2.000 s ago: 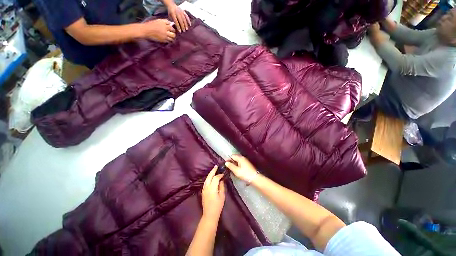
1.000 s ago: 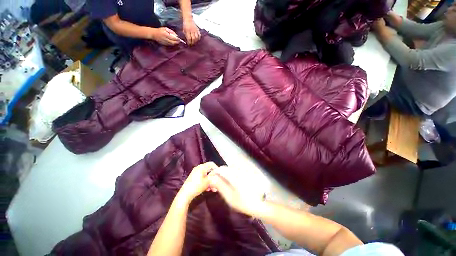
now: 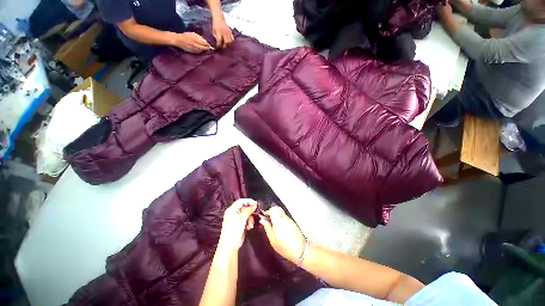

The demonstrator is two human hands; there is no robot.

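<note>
A shiny burgundy puffer vest (image 3: 179,230) lies on the white table in front of me, its hem end towards the table's middle. The hem edge is turned up and a strip of black lining (image 3: 257,182) shows. My left hand (image 3: 241,222) pinches a bit of the vest's edge between the fingertips. My right hand (image 3: 282,233) pinches at the same spot, fingertips almost touching the left ones. Whether a tool or thread is between the fingers is too small to tell.
Folded burgundy vests (image 3: 340,128) lie right of centre. Another vest (image 3: 179,89) lies at the back left, under a person's hands (image 3: 209,42). A black and burgundy heap (image 3: 370,27) is at the back, beside another person's arm (image 3: 478,39). A wooden stool (image 3: 480,143) stands right.
The hem edge, flat two seconds ago, is now turned up, showing black lining. My hands have come together on it; my right hand has moved slightly left and down.
</note>
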